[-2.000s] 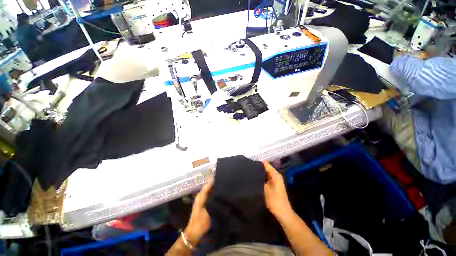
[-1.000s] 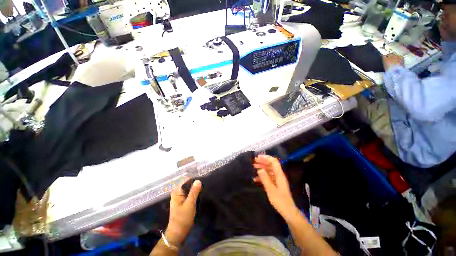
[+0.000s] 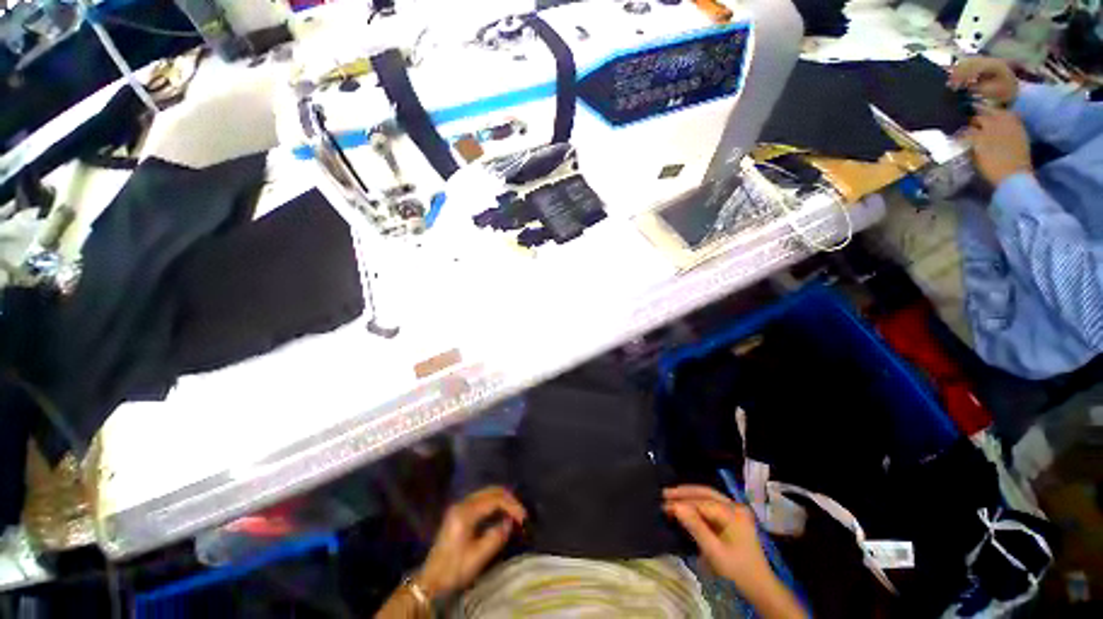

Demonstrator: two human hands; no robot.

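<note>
A black garment panel (image 3: 590, 466) hangs flat over my lap, below the front edge of the white machine table. My left hand (image 3: 481, 532) is at its lower left edge, fingertips pinched on the dark cloth. My right hand (image 3: 714, 522) is at its lower right edge, thumb and fingertips pinched on that edge. The panel's lower outline merges with the dark cloth around it.
The lockstitch machine (image 3: 532, 97) stands behind, with small black pieces (image 3: 559, 210) under its arm. Stacked cut panels (image 3: 260, 272) lie at left. A blue crate (image 3: 835, 317) with dark cloth is at right. A person's sleeve (image 3: 1043, 230) shows at far right.
Both hands have moved down toward my lap, from the panel's upper edge to its lower side edges. The panel now lies flatter. The neighbour's hands have come together on dark cloth.
</note>
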